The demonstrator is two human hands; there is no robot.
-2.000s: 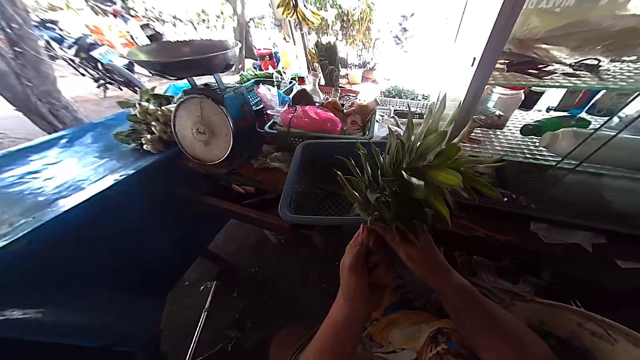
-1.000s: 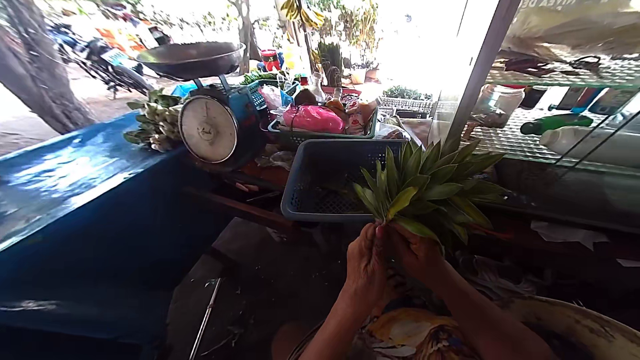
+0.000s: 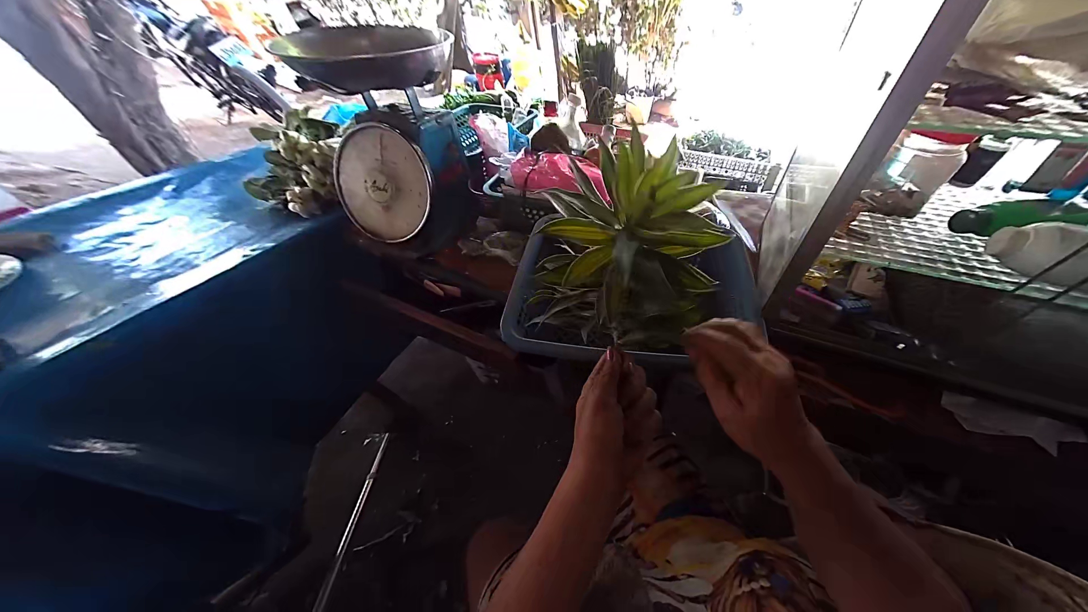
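Observation:
My left hand (image 3: pixel 614 408) is closed around the lower end of a bunch of long green leaves with yellow edges (image 3: pixel 633 229). The leaves fan out upward, over a grey-blue plastic basket (image 3: pixel 512 327) behind the hand. To the right of the bunch, my right hand (image 3: pixel 744 382) is raised near the basket's front right corner, apart from the left hand. Its fingers are bent and slightly blurred; whether it holds anything cannot be made out.
A dial scale (image 3: pixel 384 183) with a metal pan (image 3: pixel 364 53) stands left of the basket, beside a leafy bundle (image 3: pixel 297 161) on the blue counter (image 3: pixel 161 246). A pink plastic bag (image 3: pixel 557 172) lies behind. Glass shelves (image 3: pixel 960 246) with jars and bottles are at right.
The leaf bunch has moved left, now in front of the basket. My right hand, earlier at the stems beside my left hand, has come away to the right.

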